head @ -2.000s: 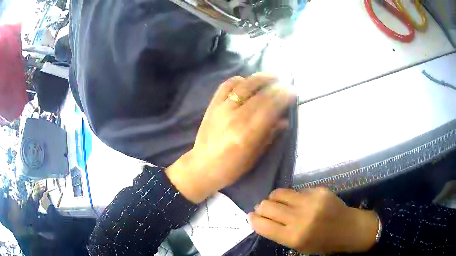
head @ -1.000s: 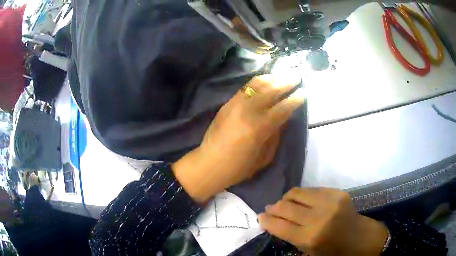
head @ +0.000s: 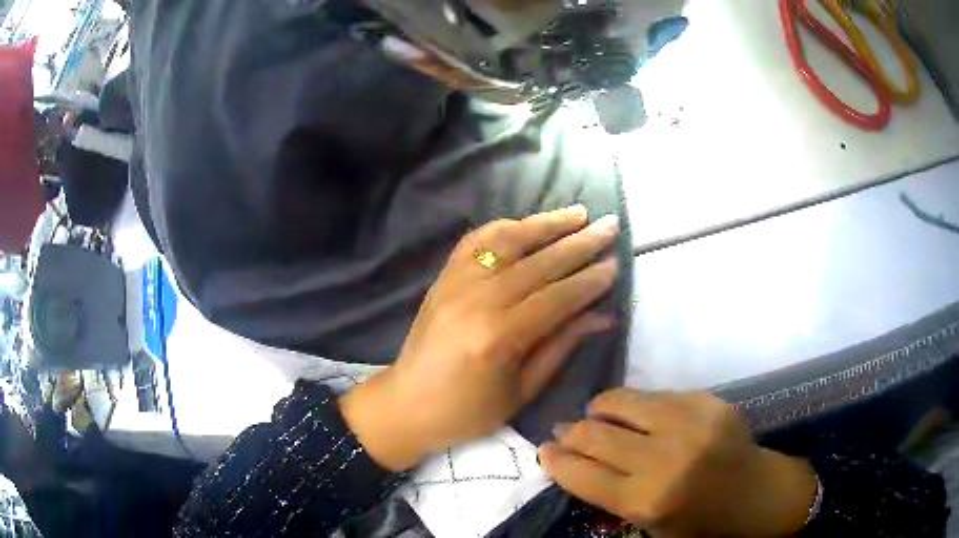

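Observation:
The charcoal-grey jacket shell [head: 305, 179] lies heaped left of the needle area, its edge running down toward me. My left hand [head: 494, 326], with a gold ring, lies flat on the cloth near that edge, fingers extended below the needle area. My right hand [head: 662, 457] pinches the cloth edge near the table's front; its fingertips are partly hidden. White quilted lining [head: 473, 473] with dark stitch lines shows below my left hand. The sewing machine's needle area [head: 589, 79] is at the top, bright and blurred.
Scissors with red and yellow loop handles [head: 831, 89] lie right of the needle. A thread scrap [head: 927, 214] is at the far right. A ruler-like strip [head: 862, 368] edges the table. A grey box with a round grille [head: 79, 307] and a blue item [head: 158, 305] stand at the left.
My left hand has moved back from the needle area toward me, its fingers now flatter on the cloth. My right hand stays at the lower edge. The view has shifted slightly.

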